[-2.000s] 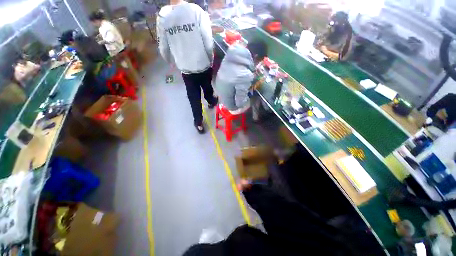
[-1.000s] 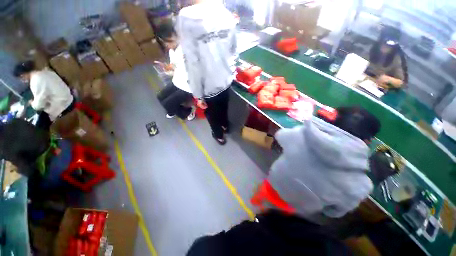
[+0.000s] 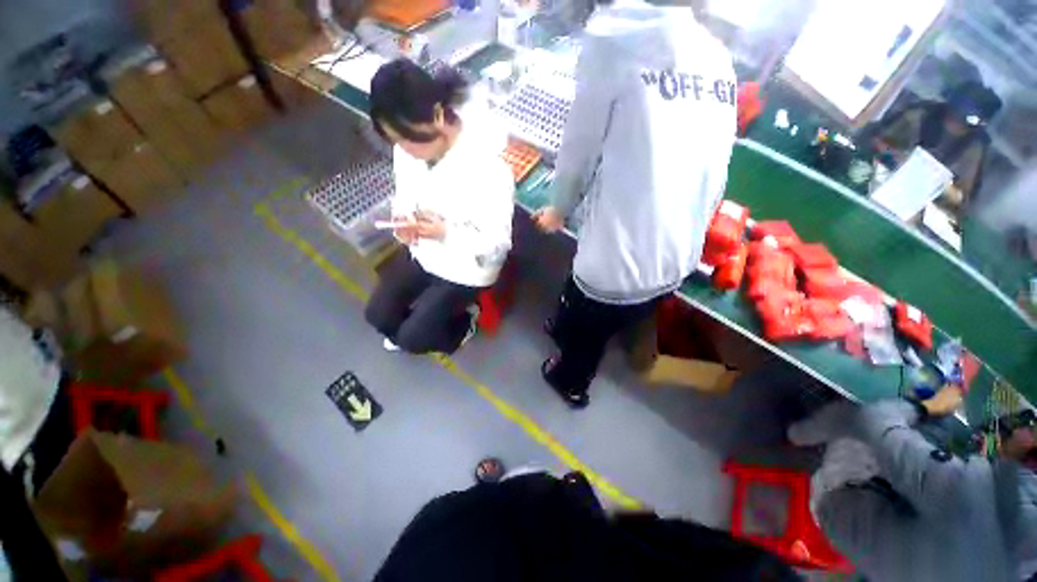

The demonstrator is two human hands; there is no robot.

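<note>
Neither of my hands is in view; my dark clothing fills the bottom middle. What looks like a shoe tip shows just above it. Nearest ahead on the right, red packaged goods lie in a loose pile on the green bench, with clear plastic bags beside them. White grid-like parts trays lie on the bench further back, and another white tray is low down beside a seated person.
A standing person in grey and a seated person in white are ahead. Another works at right near a red stool. Open cartons and red stools line the left. Yellow lines mark the grey floor.
The view has moved forward along the aisle. The red goods, the seated person and the trays appear nearer. The grey-hooded person at the bench has shifted to the right edge.
</note>
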